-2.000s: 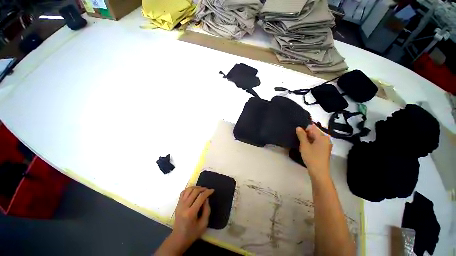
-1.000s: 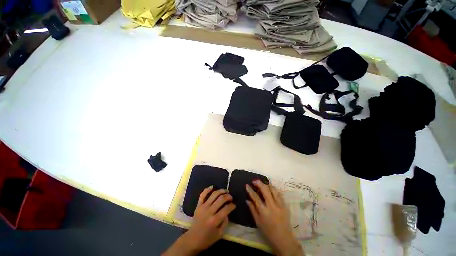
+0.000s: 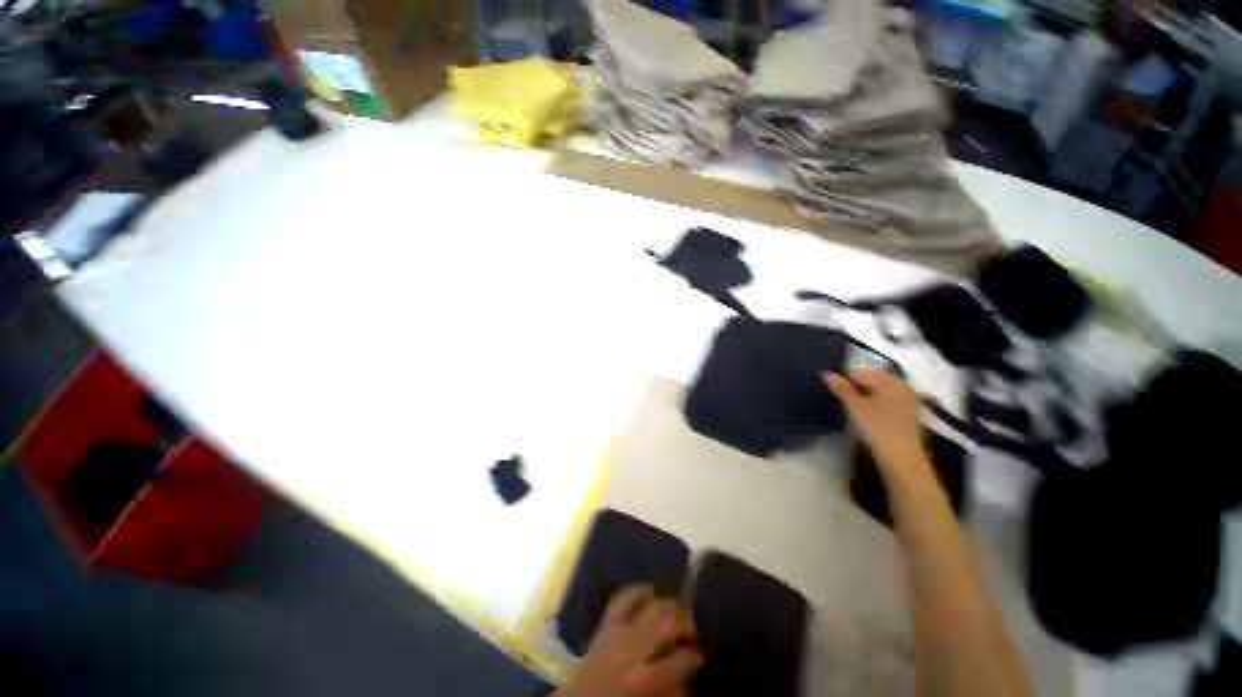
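Observation:
Two black panels, a left one and a right one, lie side by side at the near edge of the grey-beige board. My left hand, blurred, is over them where they meet, fingers bent and apart. My right hand reaches forward and pinches the right edge of a black panel at the second-layer stack. That panel hides how much of the stack lies under it. A smaller black pile is partly behind my right forearm.
A black scrap lies left of the board. Straps and pouches lie behind the stacks. Tall black piles stand at right. Beige fabric stacks and yellow fabric are at the back. A red bin is at left.
My right hand has moved from the right near panel to the stack and taken hold of a panel. My left hand stays by the near panels. The view has shifted and blurred.

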